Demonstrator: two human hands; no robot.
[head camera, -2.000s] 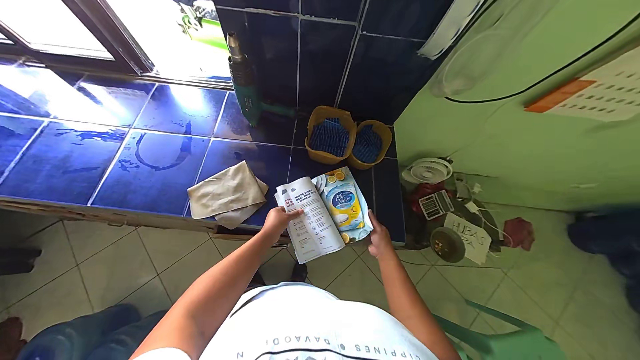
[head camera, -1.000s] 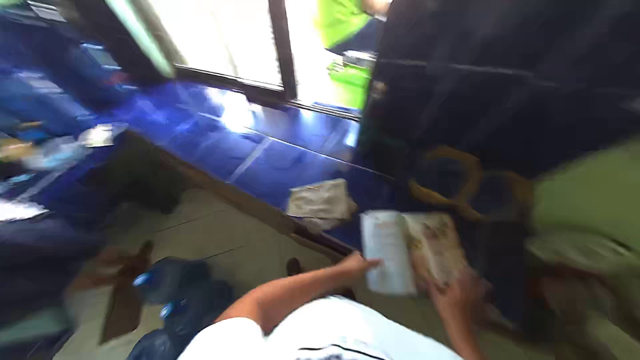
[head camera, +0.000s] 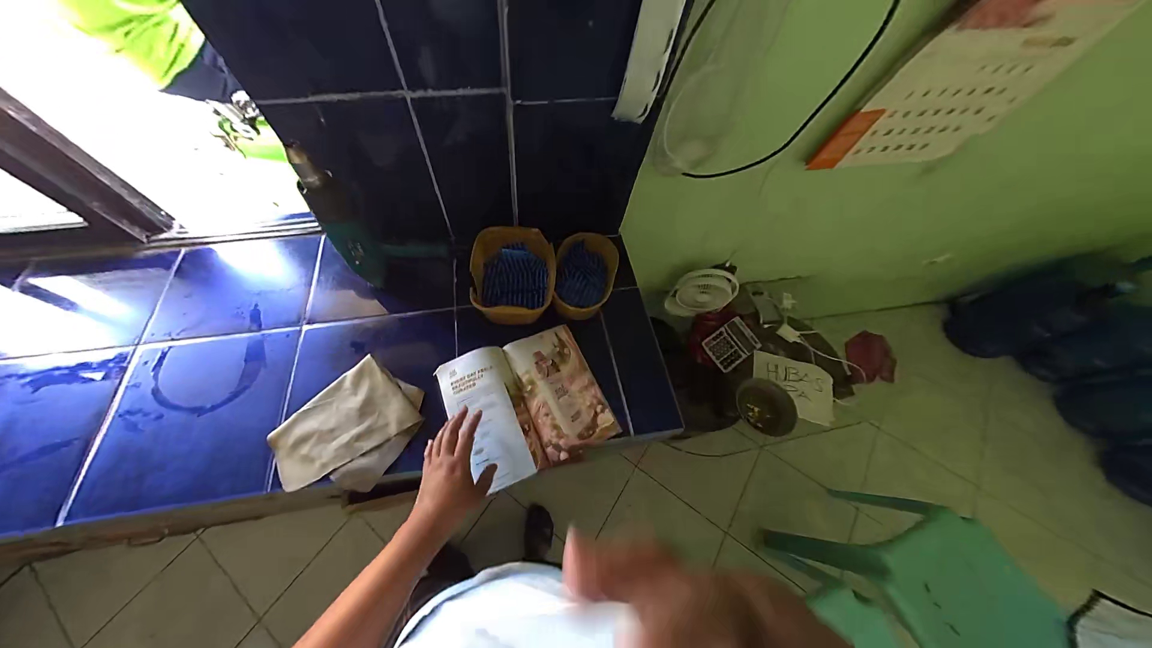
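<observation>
An open magazine (head camera: 522,400) lies on the blue tiled counter, its lower edge sticking out past the counter's front. My left hand (head camera: 457,468) rests on the left page with the fingers apart. My right hand (head camera: 684,585), strongly blurred, is off the magazine and in front of my white shirt; whether its fingers are closed or hold anything does not show. Left of the magazine lies a folded beige cloth (head camera: 346,423). Behind the magazine stand a larger woven basket (head camera: 513,312) and a smaller woven basket (head camera: 583,308), both with blue striped cloth inside.
A green heat gun or similar tool (head camera: 355,247) stands against the tiled wall. A small white fan (head camera: 704,292), a calculator (head camera: 731,344) and cables sit right of the counter. Green plastic chairs (head camera: 963,576) stand at lower right. A person in a bright green shirt (head camera: 148,36) is outside the opening.
My right hand has come off the magazine and moved down toward my body. The open pages differ from those two seconds ago. The view swung left and back.
</observation>
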